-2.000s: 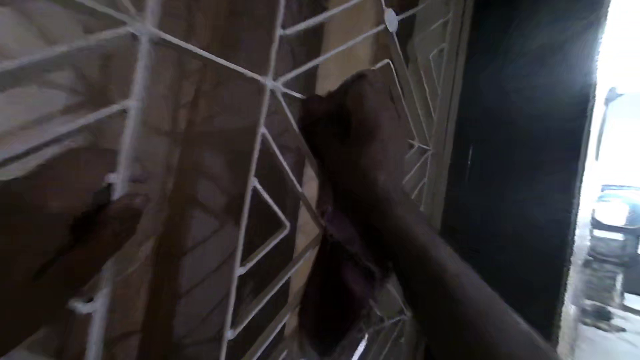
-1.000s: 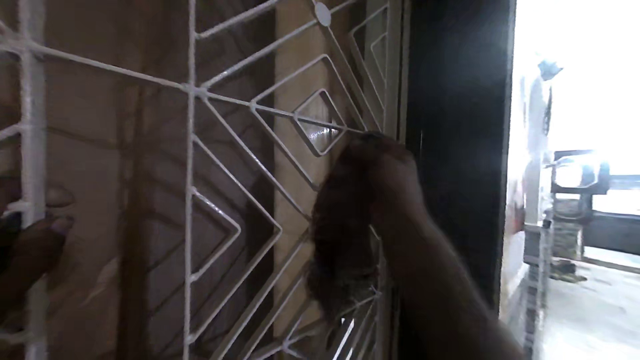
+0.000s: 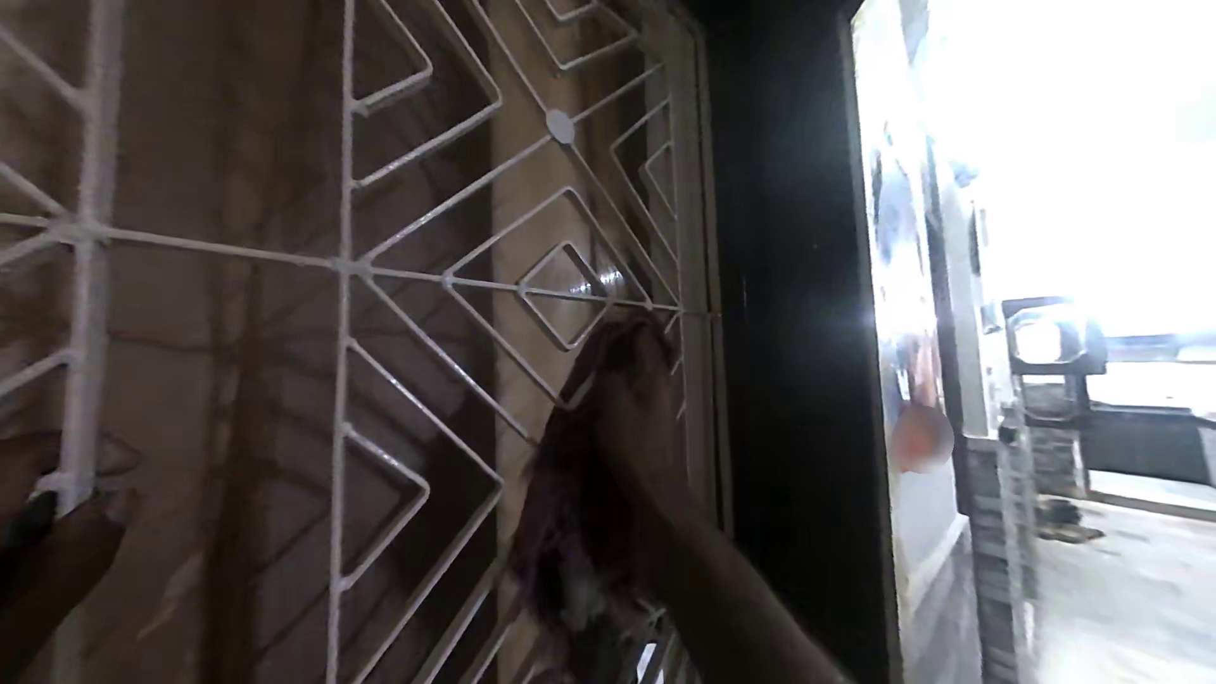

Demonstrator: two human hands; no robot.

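A white metal window grille (image 3: 345, 399) with diamond patterns fills the left and middle of the head view. At the lower left, my left hand (image 3: 71, 532) has its fingers around a thick vertical bar of the grille. My right hand (image 3: 636, 408) grips a dark, bunched cloth (image 3: 560, 532) against the horizontal bar, close to the grille's right side. The cloth hangs down below the hand. Shadow hides most of the fingers of my right hand.
Brownish curtains (image 3: 237, 399) hang behind the grille. A dark upright panel (image 3: 788, 332) stands right of it. Beyond is a bright area with a wall edge (image 3: 931, 532), a pale floor (image 3: 1111, 589) and a dark-framed round object (image 3: 1045, 337).
The view has shifted. My right hand with the cloth has moved down from above the horizontal bar to that bar and rightward along the grille. My left hand stays at the thick bar.
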